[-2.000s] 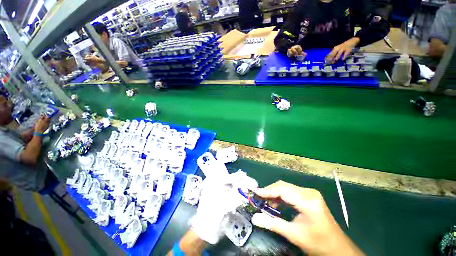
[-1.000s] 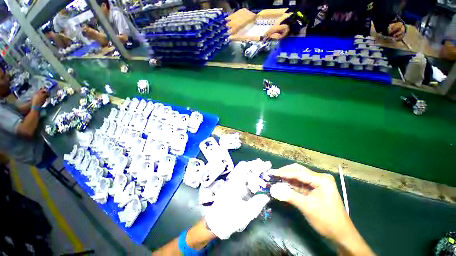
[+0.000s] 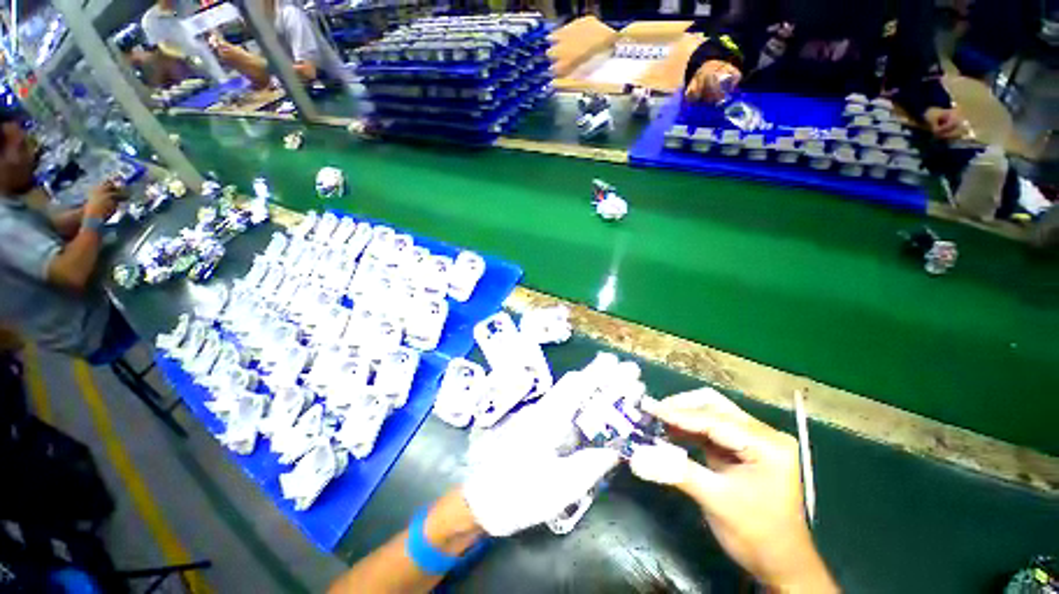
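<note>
My left hand [image 3: 528,464], in a white glove with a blue wristband, holds a white plastic housing [image 3: 606,404] in front of me. My bare right hand [image 3: 726,470] has its thumb and fingertips at the housing's right side, on a small dark part with wires [image 3: 636,436]; its exact shape is too blurred to tell. Another white housing [image 3: 569,513] lies on the bench, partly hidden under my left hand. A few loose white housings [image 3: 497,374] lie just beyond my left hand.
A blue tray [image 3: 494,284] with rows of white housings is at left. A white stick [image 3: 805,455] lies right of my hands. Part-built units [image 3: 610,205] sit on the green belt [image 3: 743,267]. Across it are a person's hand [image 3: 711,81] and stacked blue trays [image 3: 459,87].
The dark wired part, earlier in my right fingers beside the housing, is now against it. My left hand has turned and raised the housing. The opposite person's hand has moved over their tray.
</note>
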